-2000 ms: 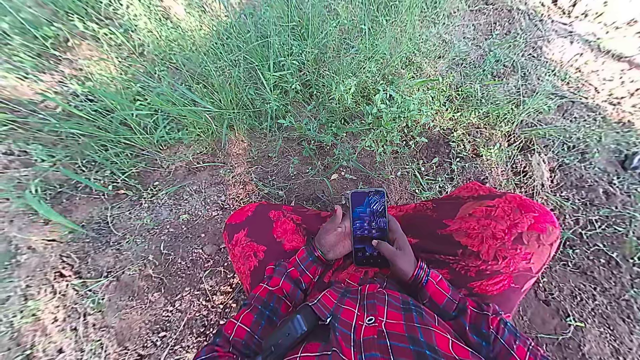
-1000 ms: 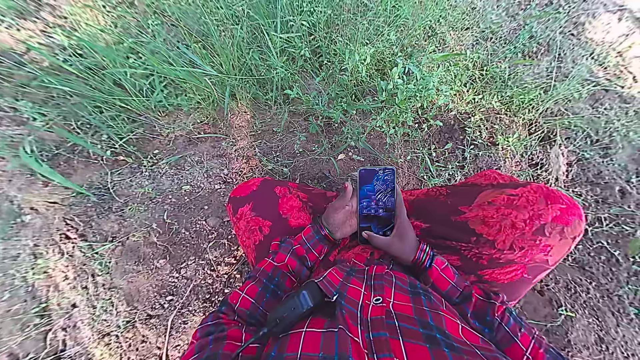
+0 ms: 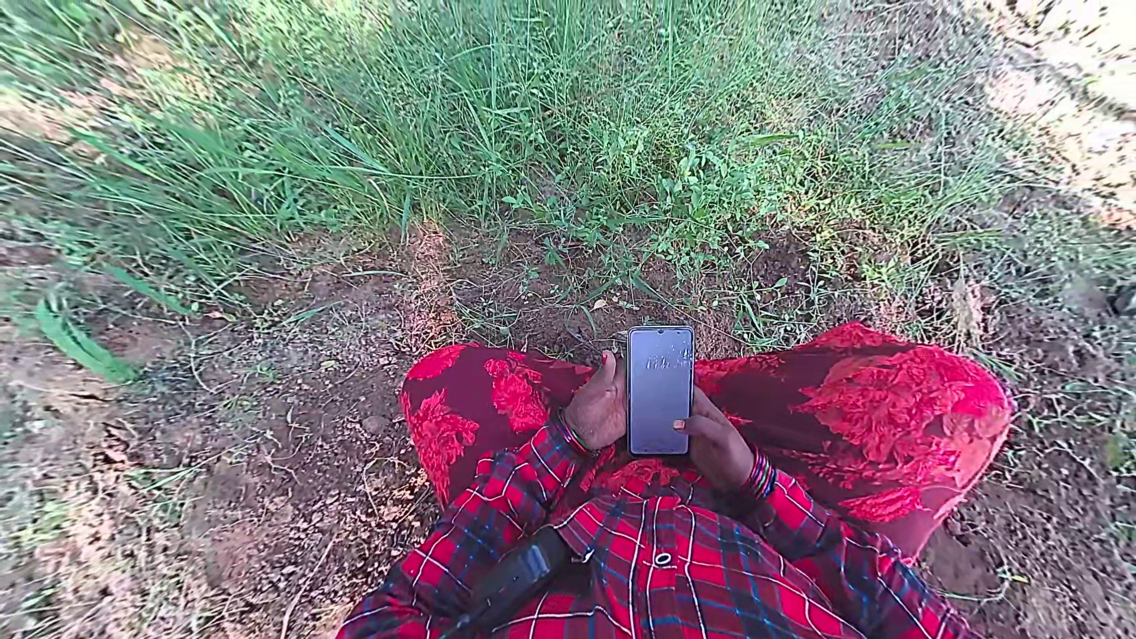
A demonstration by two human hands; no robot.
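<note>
A smartphone (image 3: 659,390) stands upright above my lap, its face toward me, showing a pale greyish screen. My right hand (image 3: 719,444) grips its right edge, with the thumb over the lower right of the screen and the fingers hidden behind. At the phone's left edge is my left hand (image 3: 601,406), thumb pointing up; its fingers seem to go behind the phone, so it appears to support it. Bangles circle both wrists. Red floral cloth (image 3: 887,408) covers my crossed legs beneath the hands.
A black device (image 3: 524,572) on a strap lies against my plaid shirt (image 3: 666,595) at the lower left. Green grass (image 3: 532,115) grows in front of my legs. Bare soil (image 3: 266,426) with dry twigs and leaf litter lies to the left, and more soil to the right.
The phone's screen has turned from a dark blue picture with icons to a plain pale grey. Both hands stay at the phone.
</note>
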